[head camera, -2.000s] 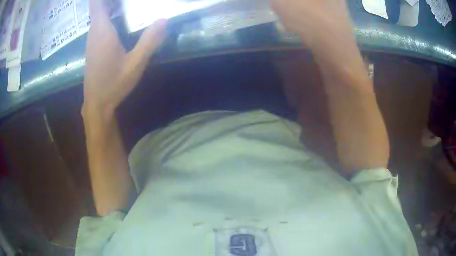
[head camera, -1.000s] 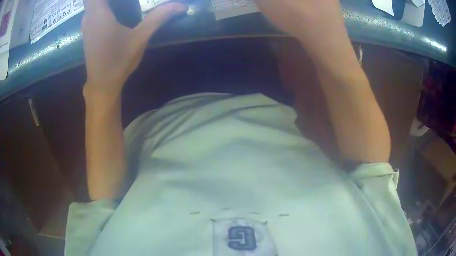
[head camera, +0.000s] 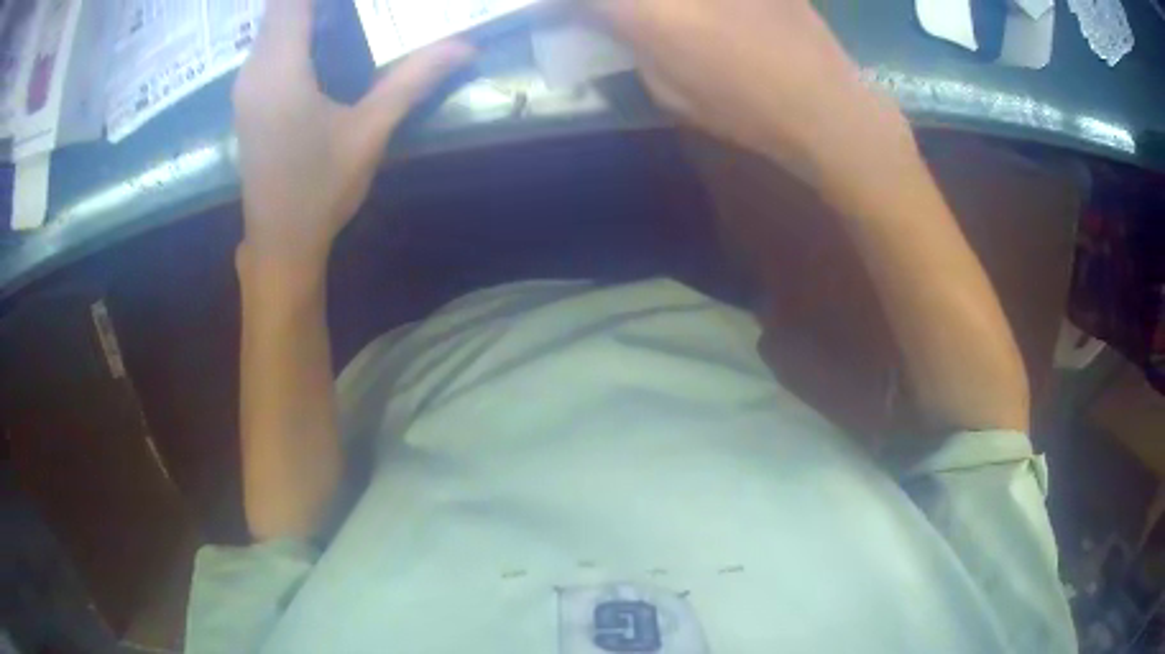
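Note:
A small white box (head camera: 441, 23) with fine dark print lies between my hands at the top edge of the view, partly cut off. My left hand (head camera: 326, 128) is at its left end, thumb against its lower edge; the fingertips are cut off by the frame. A dark patch shows between thumb and fingers. My right hand (head camera: 690, 58) reaches in from the right to the box's right end; its fingers are blurred and partly out of view. A pale flap or piece of paper (head camera: 578, 54) shows below my right hand.
A printed white sheet (head camera: 173, 64) and a white box with a red mark (head camera: 45, 77) and a flap lie at left on the green bench (head camera: 830, 105). White flaps (head camera: 1026, 36) and a textured white strip (head camera: 1103, 28) lie top right. Brown cardboard (head camera: 971, 243) stands below the bench.
The printed box shows more fully between my hands than one second ago. My right hand has moved left, and a pale flap or paper now shows under it.

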